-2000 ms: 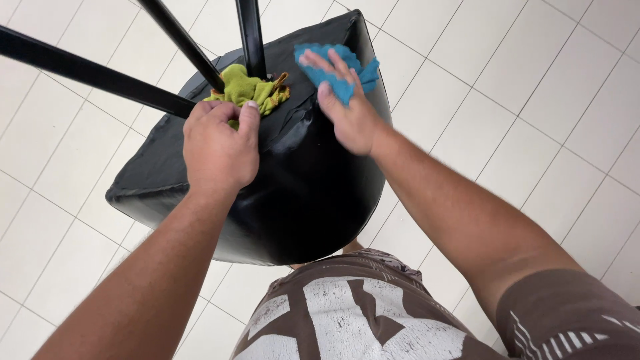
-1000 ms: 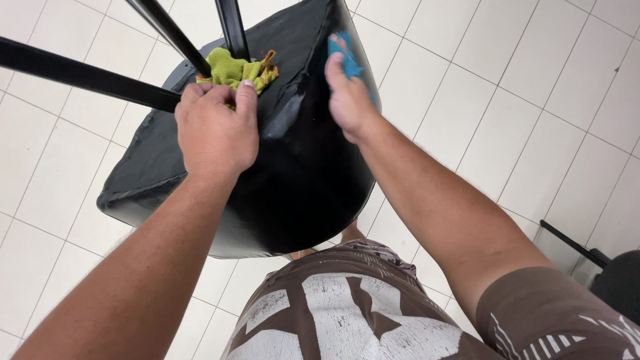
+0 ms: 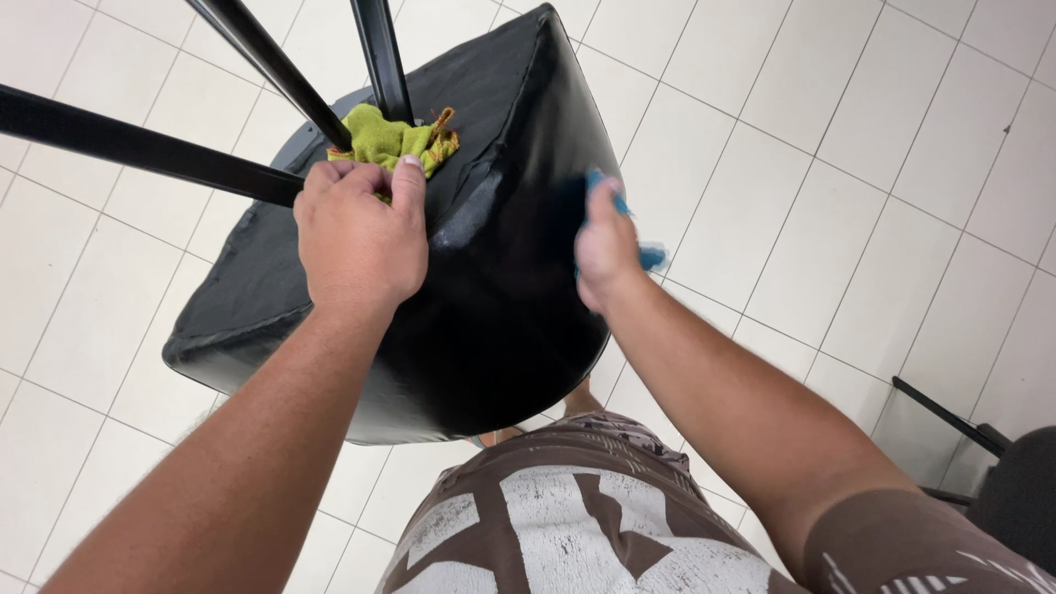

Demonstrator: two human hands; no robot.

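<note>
A black upholstered chair seat (image 3: 487, 330), its cover resembling leather, is tipped with its flat underside (image 3: 256, 272) and black metal legs (image 3: 247, 58) toward the upper left. My left hand (image 3: 360, 231) grips a crumpled yellow-green cloth (image 3: 384, 140) with orange stitched edging, at the place where the legs meet the underside. On the right side of the seat, my right hand (image 3: 609, 239) presses a blue cloth (image 3: 652, 256) against the curved black surface; this hand is slightly blurred. Most of the blue cloth is hidden under the palm.
Pale floor tiles (image 3: 792, 214) lie beneath and around the seat. At the lower right stands part of a dark chair (image 3: 1023, 487) with a thin black bar (image 3: 949, 417) reaching out from it. My feet show just below the seat.
My right hand and the blue cloth have moved from the seat's underside, past its upper corner, down along the right side. My left hand stays at the yellow-green cloth. The dark chair has come into view.
</note>
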